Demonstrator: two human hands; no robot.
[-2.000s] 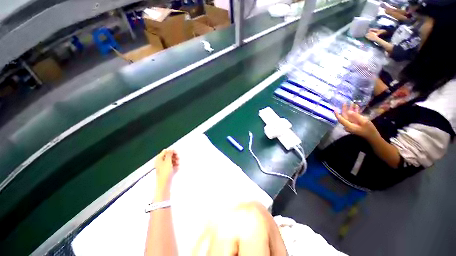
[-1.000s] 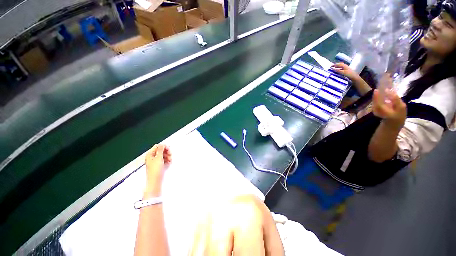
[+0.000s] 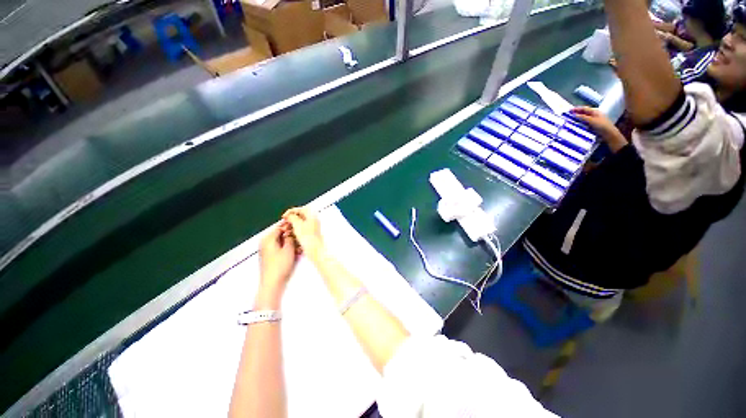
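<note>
A large white sheet (image 3: 204, 343) lies on the green bench in front of me. My left hand (image 3: 277, 249), with a pale banded strap at the wrist, is over the sheet's far edge. My right hand (image 3: 304, 231), with a thin strap on the forearm, meets it there; the fingers of both hands touch or overlap. No object shows in them, but the fingertips are small and partly hide each other. A small blue cylinder (image 3: 387, 224) lies alone on the bench to the right of the sheet.
A power strip (image 3: 474, 222) with a white plug and a curled white cable (image 3: 425, 263) lie to the right. Beyond is a clear tray of blue units (image 3: 528, 147), with a neighbour's hand (image 3: 599, 122) at it. The green conveyor (image 3: 204, 192) curves behind; cardboard boxes (image 3: 286, 33) stand farther back.
My right hand has moved from close to the camera out to my left hand. The neighbour's clear plastic has gone up out of view, with one arm now raised.
</note>
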